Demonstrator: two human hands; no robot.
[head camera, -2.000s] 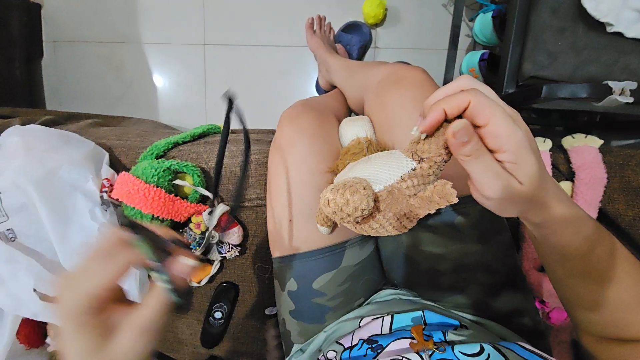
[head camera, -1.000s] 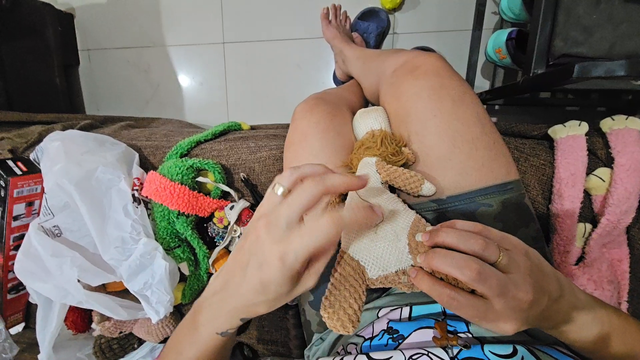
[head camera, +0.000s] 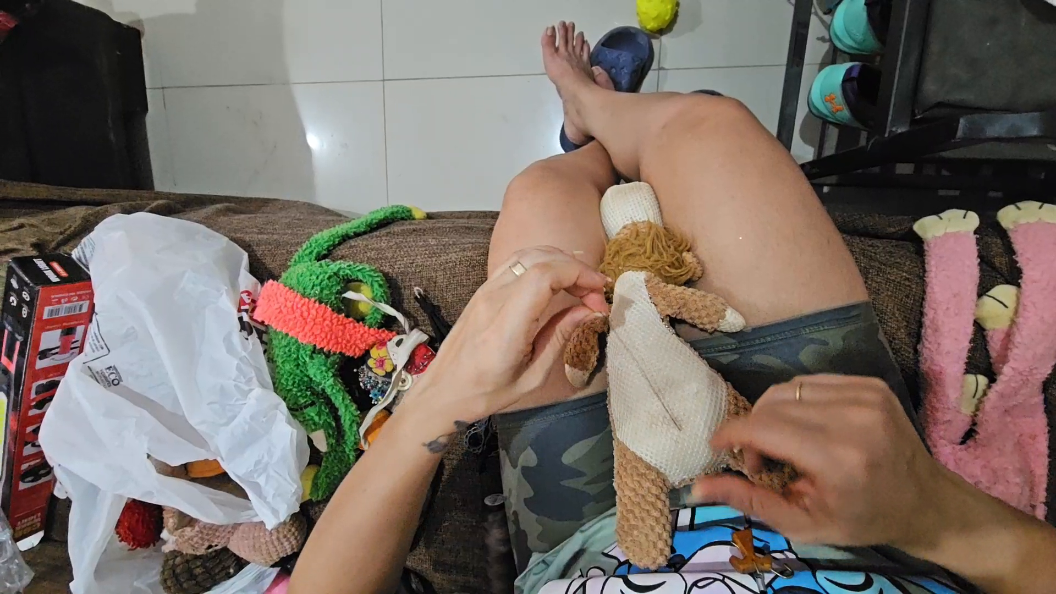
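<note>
A crocheted doll (head camera: 660, 396) with a cream belly, brown limbs and a shaggy brown mane lies across my lap. Its head and white cap point toward the knees. My left hand (head camera: 536, 322) pinches at the doll's side, close to the mane and one arm; what lies between the fingertips is too small to tell. By the doll's lower right side is my right hand (head camera: 817, 462), slightly blurred, its thumb and finger apart near a brown leg. A thin dark line runs over the cream belly. An orange clip (head camera: 749, 551) lies on the shirt below the doll.
On the brown sofa (head camera: 462, 239) at left are a white plastic bag (head camera: 165, 330) over crocheted pieces, a red box (head camera: 45, 388), and a green plush toy (head camera: 318, 346) with a coral band. A pink plush toy (head camera: 1002, 412) lies at right. Beyond is a metal-framed chair (head camera: 899, 91).
The doll was raised and folded two seconds ago; it now lies stretched along my lap. The dark object in my left hand then is no longer there. Since one second ago my right hand has lifted off the doll's side.
</note>
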